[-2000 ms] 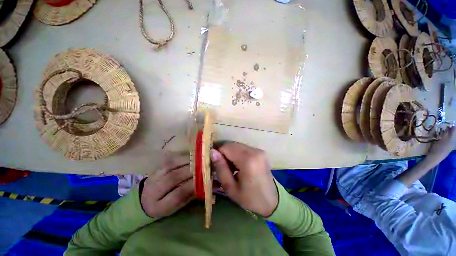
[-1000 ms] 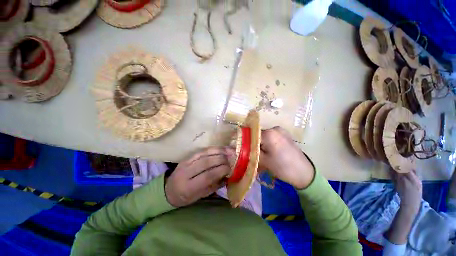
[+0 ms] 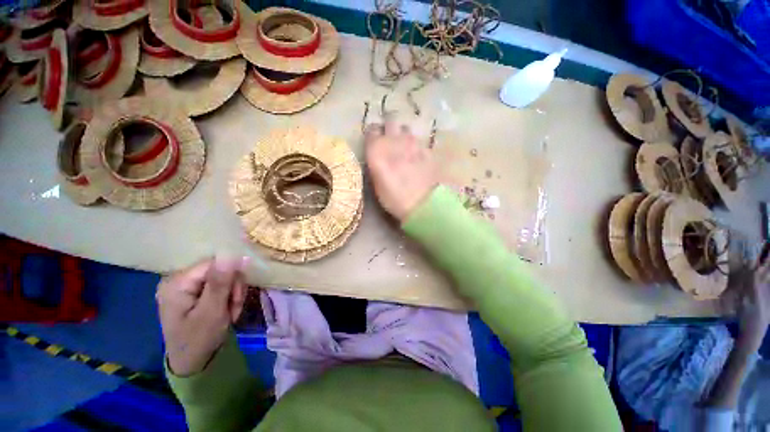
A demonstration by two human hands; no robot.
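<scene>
A small stack of tan woven rings (image 3: pixel 344 221) lies in front of me, with brown cord in the top ring's hole. My left hand (image 3: pixel 201 310) is at the table's front edge, left of the stack, its fingers drawn together with nothing visible in them. My right hand (image 3: pixel 397 167) is blurred, over the table right of the stack, fingers somewhat apart, near the ends of loose brown cords (image 3: pixel 390 59). I see nothing held in it. My right sleeve partly covers the glue board (image 3: pixel 515 177), which bears brown spots and a small white piece (image 3: pixel 491 202).
Red-trimmed rings (image 3: pixel 187 169) are piled at the left. A white squeeze bottle (image 3: pixel 528 84) lies behind the board. Corded rings (image 3: pixel 671 228) stand in rows at the right, near another person's hand (image 3: pixel 747 291). A green conveyor edge runs behind the table.
The red-trimmed ring has left both hands, and the ring stack looks higher. My right hand has moved forward towards the cords, my left hand away to the left. The view has shifted.
</scene>
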